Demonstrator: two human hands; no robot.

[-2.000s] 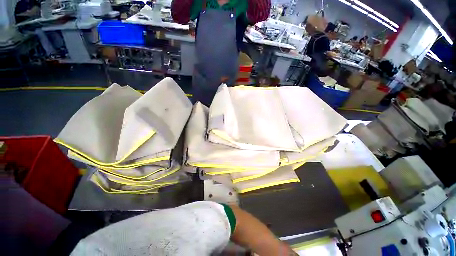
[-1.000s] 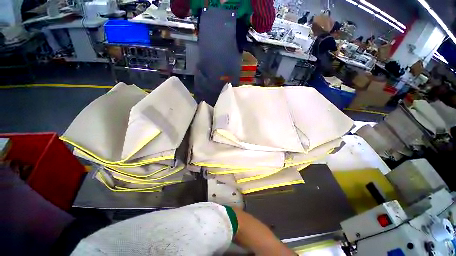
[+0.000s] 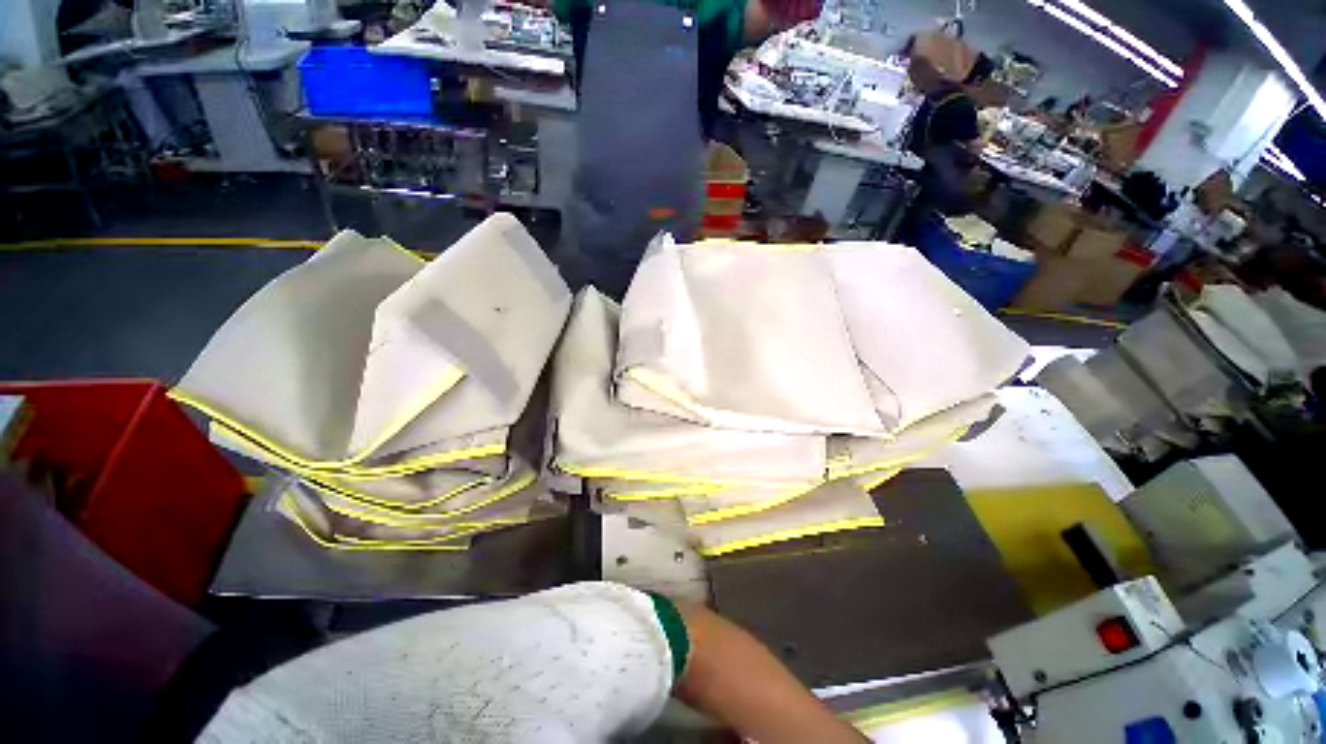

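Two stacks of folded beige fabric pieces with yellow-bound edges lie on the table in front of me. The left stack (image 3: 291, 364) and the right stack (image 3: 756, 342) stand close together. A white sleeve with a green cuff (image 3: 465, 669) crosses the bottom. A bare forearm (image 3: 749, 683) runs from it down to the right and leaves the frame. The hand at its end is cut off by the lower edge; I cannot see what it touches. My other hand is out of the picture. The white sewing machine head (image 3: 1091, 640) is at the lower right.
A red bin (image 3: 153, 502) stands at the left. The dark table extension (image 3: 858, 618) and yellow board (image 3: 1040, 531) lie before the machine. A person in a grey apron (image 3: 636, 131) stands behind the stacks. More beige pieces (image 3: 1163, 378) are at the right. A blue bin (image 3: 364, 83) is farther back.
The view shifts slightly. The person behind the stacks has changed posture, with one arm now reaching to the right. The stacks and my visible forearm keep nearly the same positions.
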